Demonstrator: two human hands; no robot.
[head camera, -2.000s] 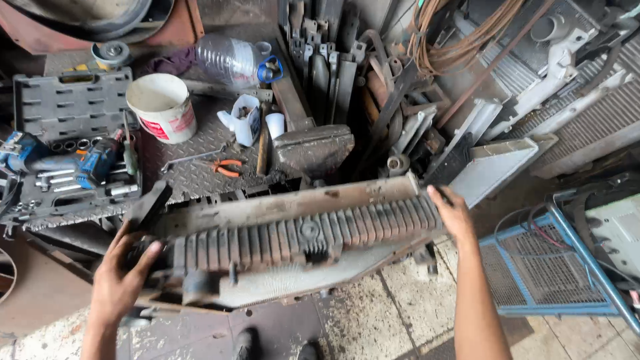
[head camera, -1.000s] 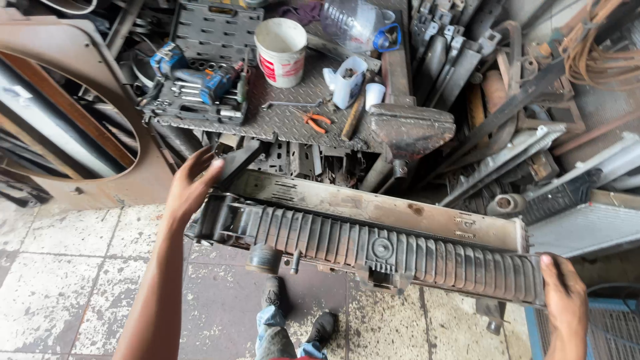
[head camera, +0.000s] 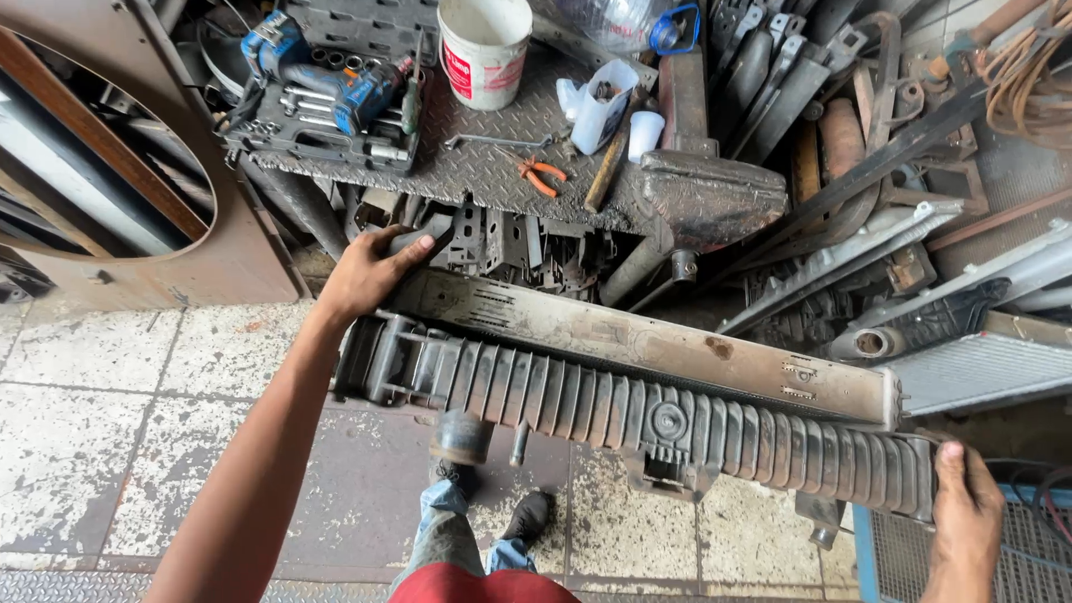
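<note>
A used vehicle radiator, with a ribbed black plastic end tank (head camera: 586, 402) facing up, spans the view between my hands. My left hand (head camera: 373, 268) grips a dark pipe-like part at its upper left end. The fingers of my right hand (head camera: 963, 502) wrap the far right end of the tank. Along the tank's back runs a stained metal side plate (head camera: 653, 339). A round hose neck (head camera: 462, 437) and a thin spout (head camera: 519, 444) point down from the tank's near side, above my shoes.
Behind the radiator stands a diamond-plate bench (head camera: 469, 176) with a white bucket (head camera: 484, 54), orange-handled pliers (head camera: 536, 174), a hammer (head camera: 607, 172), a blue power tool (head camera: 364, 100) and a vise (head camera: 712, 193). Metal scrap and radiators (head camera: 988, 368) crowd the right; a fan shroud (head camera: 226, 184) leans left.
The radiator, held at both ends throughout, has turned so that its right end sits lower in view, nearer my body. The view has swung left.
</note>
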